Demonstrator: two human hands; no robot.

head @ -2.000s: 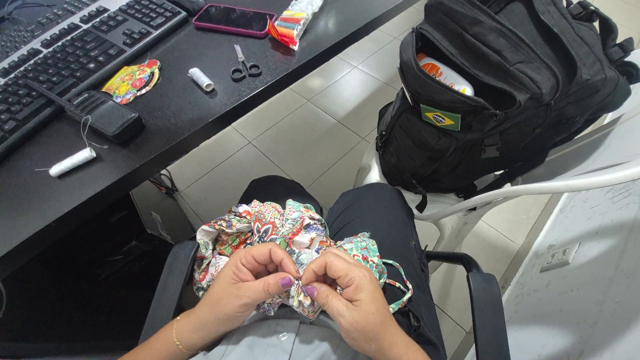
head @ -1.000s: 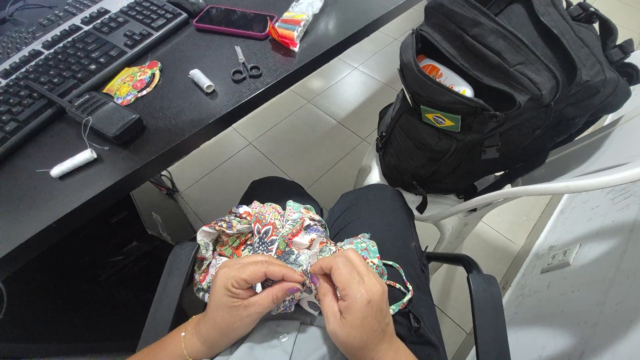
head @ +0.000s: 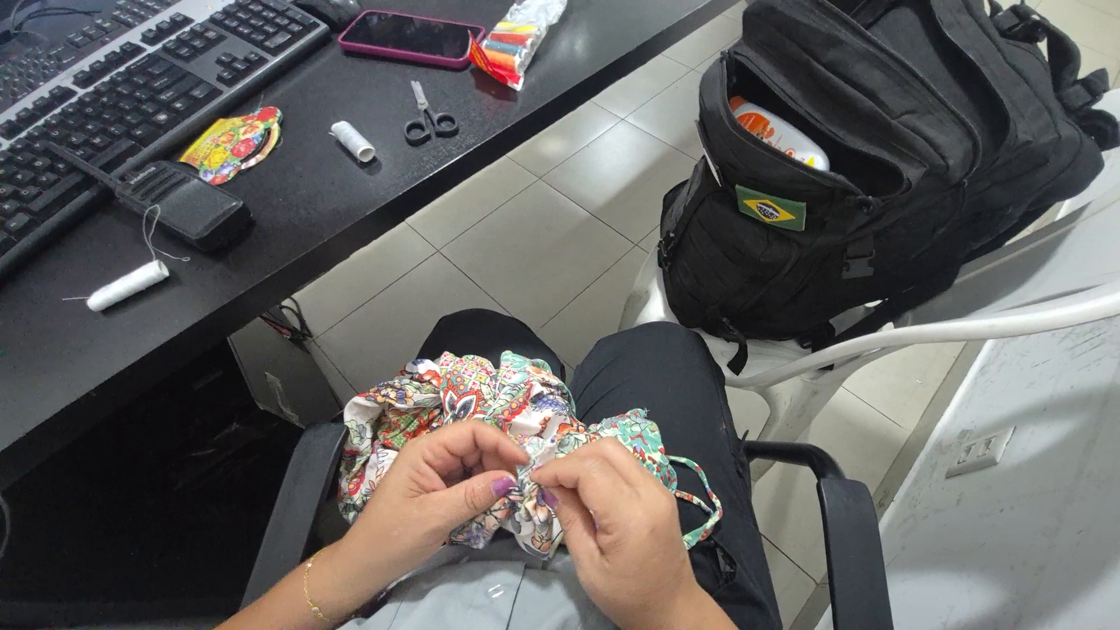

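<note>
A floral-printed fabric piece (head: 464,385) lies bunched across my lap, with a thin fabric strap (head: 713,503) looping out at its right. My left hand (head: 451,490) pinches a gathered part of the fabric between thumb and fingers. Close beside it, my right hand (head: 617,516) grips the same gathers with thumb and forefinger. Whether a needle is between the fingers cannot be seen. On the black desk are small scissors (head: 429,122), a white thread spool (head: 353,142) and another white spool (head: 129,285) with loose thread.
The desk (head: 350,227) also holds a keyboard (head: 131,96), a two-way radio (head: 188,206), a floral card (head: 234,144), a phone (head: 407,38) and a packet of colored sticks (head: 518,42). A black backpack (head: 787,254) sits on a white plastic chair (head: 962,331) at right. Chair armrests (head: 853,534) flank me.
My hands have shifted slightly on the fabric, and the fingertips have changed their pinch on the gathers. The things on the desk have not moved.
</note>
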